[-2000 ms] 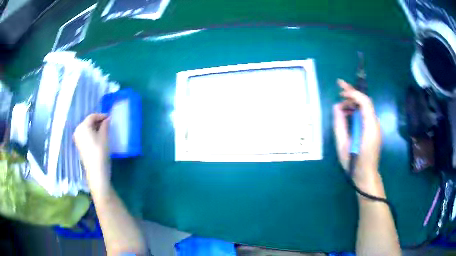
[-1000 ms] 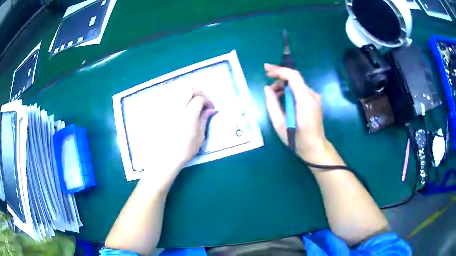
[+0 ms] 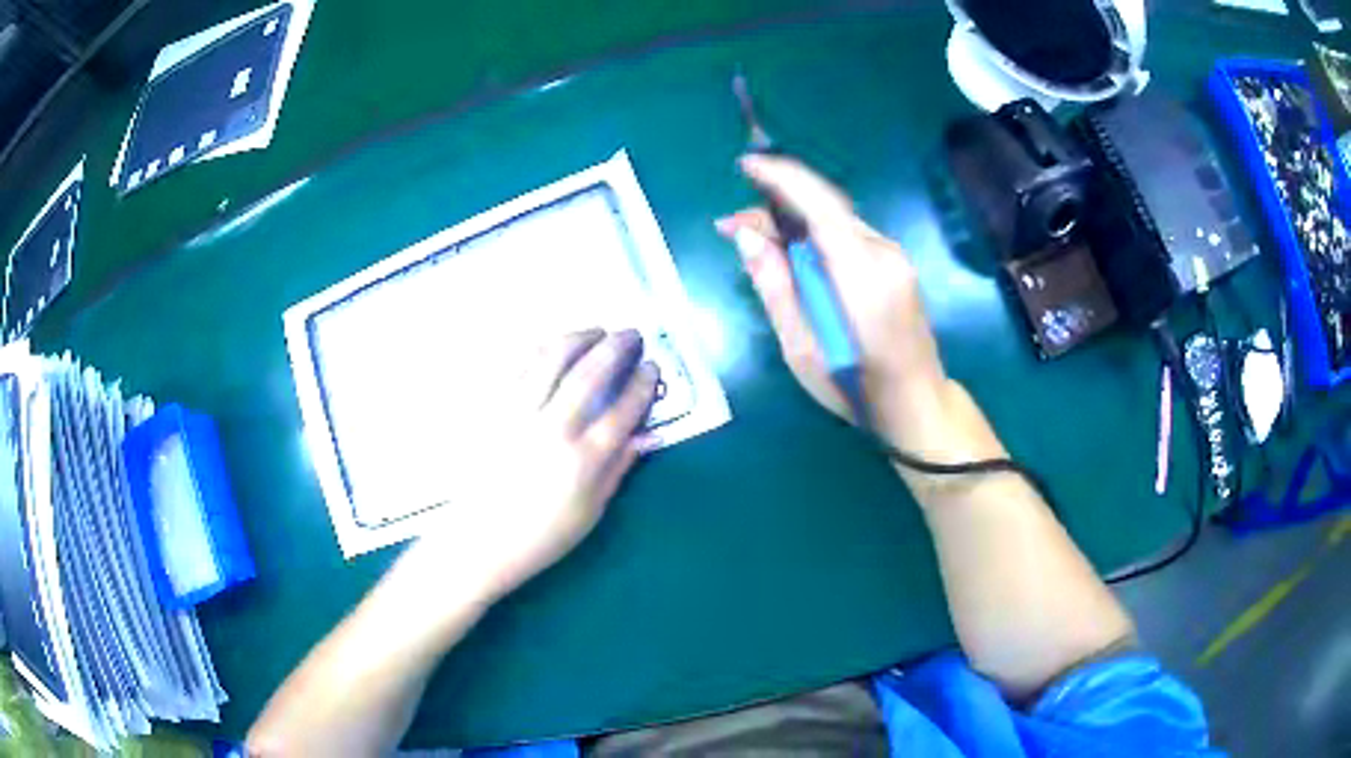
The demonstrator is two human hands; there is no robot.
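A flat panel [image 3: 445, 333] with a pale border and a glaring white centre lies tilted on the green bench. My left hand [image 3: 571, 444] rests over its lower right part, fingertips curled beside the small ring mark near that corner. Whether a small piece is between the fingertips cannot be seen. My right hand [image 3: 867, 304] holds the soldering iron [image 3: 822, 304] by its blue handle, right of the panel. Its thin metal tip points up and away, clear of the panel. Its black cord crosses my right wrist.
The blue small-parts box [image 3: 185, 504] stands beside the stack of panels [image 3: 97, 548] at left. Laid-out panels [image 3: 208, 96] lie at the far left. At right are a white round hood [image 3: 971, 67], black iron holder [image 3: 1022, 178], brown tray [image 3: 1059, 296], soldering station [image 3: 1178, 208] and parts bin [image 3: 1311, 319].
My left hand has gone from the blue box onto the panel and down towards its ring mark. My right hand still holds the iron, now nearer the panel. The view has shifted right.
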